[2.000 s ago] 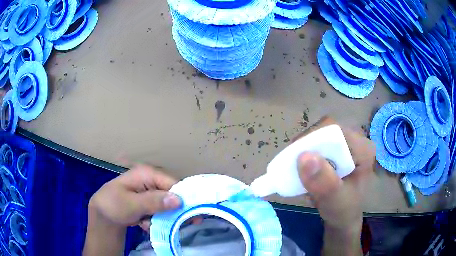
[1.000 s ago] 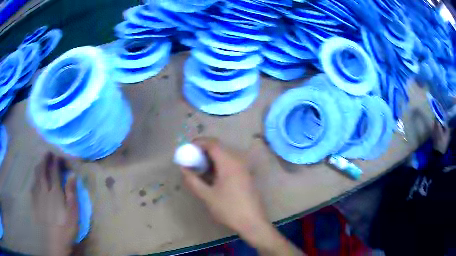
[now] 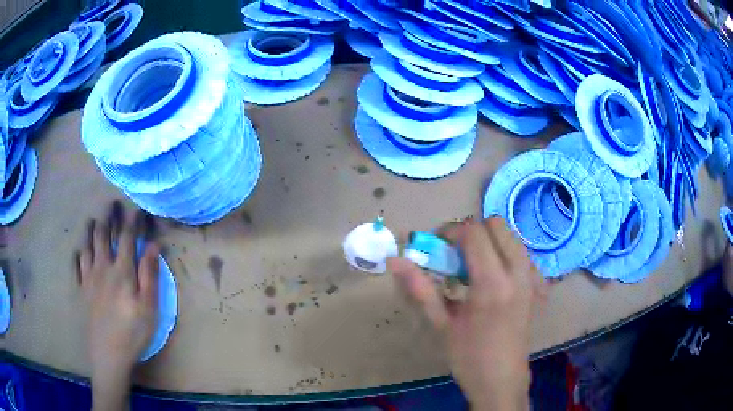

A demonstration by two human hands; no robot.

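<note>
A pale blue pleated ring disc (image 3: 166,309) lies on the board at the left. My left hand (image 3: 120,293) rests flat on it with the fingers spread and hides most of it. The white glue bottle (image 3: 368,250) stands on the board near the middle, its teal tip up. My right hand (image 3: 482,293) is just right of the bottle and holds a small teal and silver cylinder (image 3: 434,255) between thumb and fingers. A stack of discs (image 3: 193,144) stands beyond my left hand, leaning a little.
Loose discs (image 3: 48,68) lie at the far left. A dense heap of discs (image 3: 498,56) fills the back and right, with several flat discs (image 3: 550,213) beyond my right hand. A person's dark sleeve or clothing (image 3: 683,353) shows at lower right. Part of a blue crate shows at lower left.
The view has swung right. The disc has moved from mid-air to the board under my left hand. My right hand has let go of the bottle, now upright, and taken the small cylinder.
</note>
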